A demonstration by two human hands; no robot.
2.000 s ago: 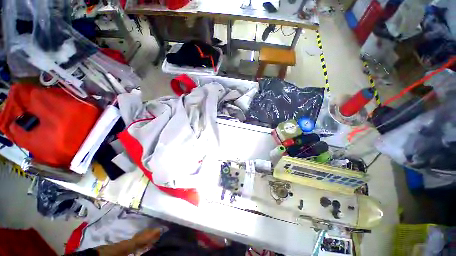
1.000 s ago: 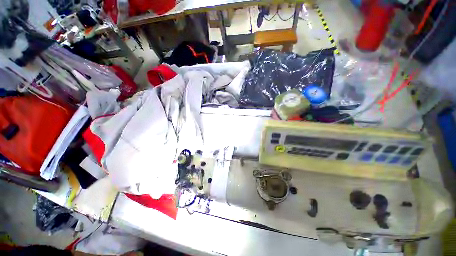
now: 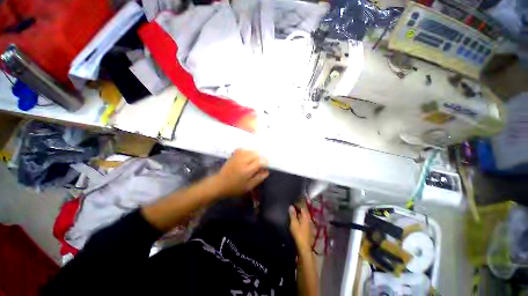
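My left hand (image 3: 242, 172) is at the front edge of the white machine table, fingers curled; whether it holds anything is too blurred to tell. My right hand (image 3: 302, 226) is low beside my lap, below the table edge, its fingers partly hidden and blurred. The pale grey garment (image 3: 215, 52) lies on the table left of the needle area, washed out by the lamp. Its red band (image 3: 191, 92) curves toward the front edge. The cream-white sewing machine (image 3: 405, 95) stands at the right. Yellow-handled snips (image 3: 341, 104) lie right of the needle.
A metal flask (image 3: 43, 78) lies at the left beside an orange-red bundle (image 3: 63, 29). Grey cloth with red trim (image 3: 124, 188) hangs below the table at left. A white bin (image 3: 349, 266) with a white tape roll (image 3: 418, 252) stands at lower right. A control panel (image 3: 443, 40) tops the machine.
The view has tipped down toward the lap and table front. Both hands are now visible; two seconds ago one hand showed at the lower left. The garment still lies on the table.
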